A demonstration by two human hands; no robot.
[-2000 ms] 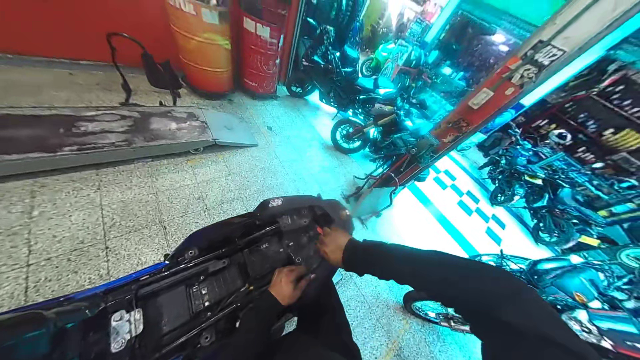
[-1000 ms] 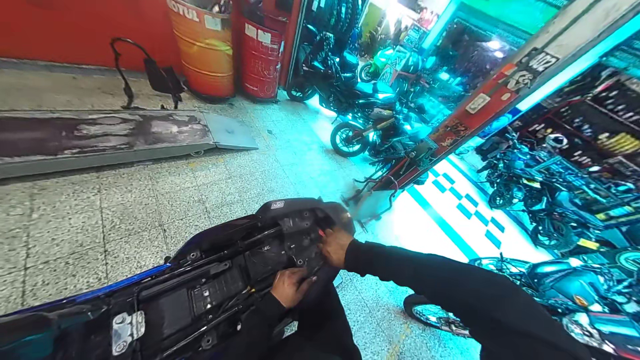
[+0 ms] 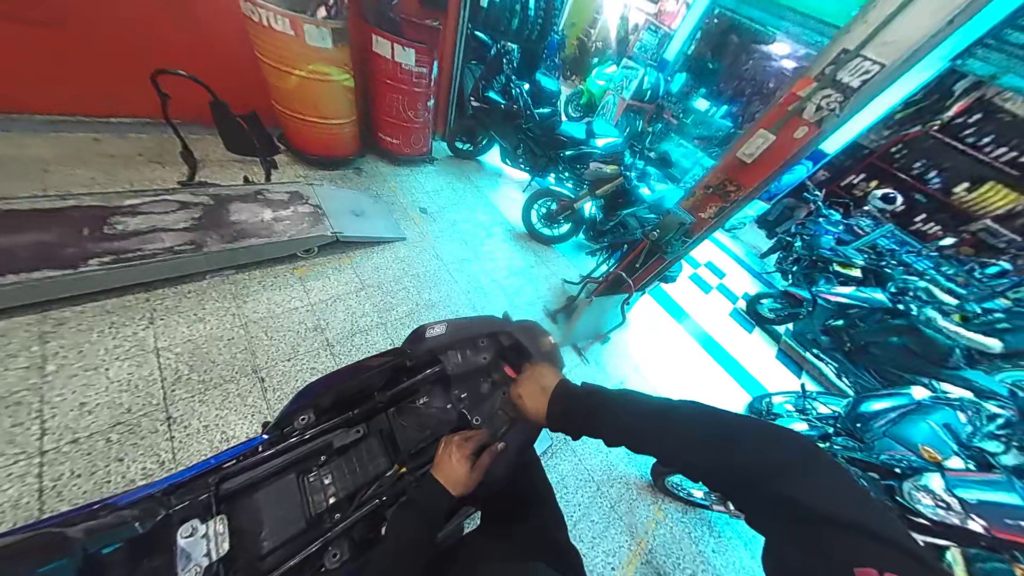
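Note:
Below me lies the open tail section of a motorcycle, its seat off, with a black plastic undertray [image 3: 424,408] between black side panels. A blue trim edge [image 3: 184,472] runs along its left side. At the rear of the tray, my right hand [image 3: 534,392] is closed around a small tool or part with a red end [image 3: 510,371]; most of it is hidden by the fingers. My left hand [image 3: 466,462] rests on the tray's near edge, fingers bent over it; whether it holds anything is hidden. A metal bracket [image 3: 202,544] shows at the lower left.
A low ramp platform [image 3: 168,228] lies at the left beside a black metal stand [image 3: 240,128]. An orange drum [image 3: 308,88] and a red drum [image 3: 400,96] stand behind. Parked motorcycles [image 3: 576,192] fill the back and right, past a red post [image 3: 720,188].

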